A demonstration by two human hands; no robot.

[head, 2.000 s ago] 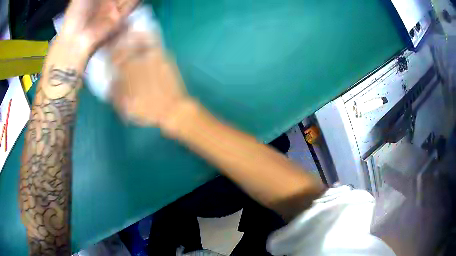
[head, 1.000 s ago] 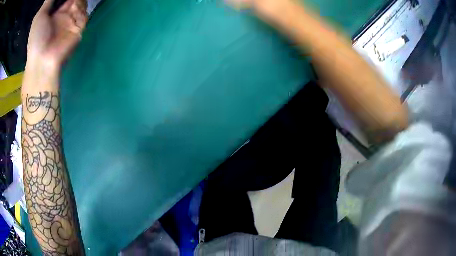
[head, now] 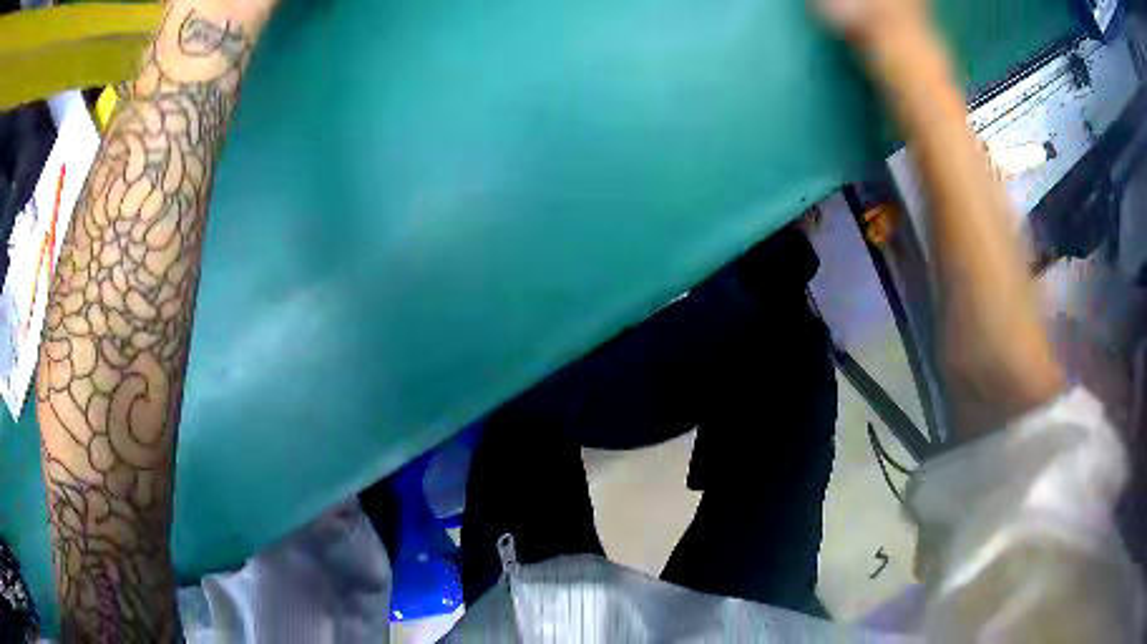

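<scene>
A green mat (head: 503, 164) covers the bench in front of me. My left hand (head: 237, 10) is almost wholly cut off by the top edge; only its base shows above the tattooed forearm at the left. My right hand (head: 874, 18) is at the top right, over the mat, blurred and cut off by the top edge. Its fingers and anything under them are hidden. No wipe or part is visible on the mat.
A yellow strip (head: 69, 48) lies at the top left. White paper (head: 40, 271) with a red stick is left of my forearm. A pale machine (head: 1057, 120) stands at the right. Dark-clothed legs and a blue object (head: 421, 554) are below the mat's edge.
Two seconds ago my right hand was on a white wipe near my left hand; it has moved far right, and the wipe is out of sight. My left hand has moved up, mostly out of frame.
</scene>
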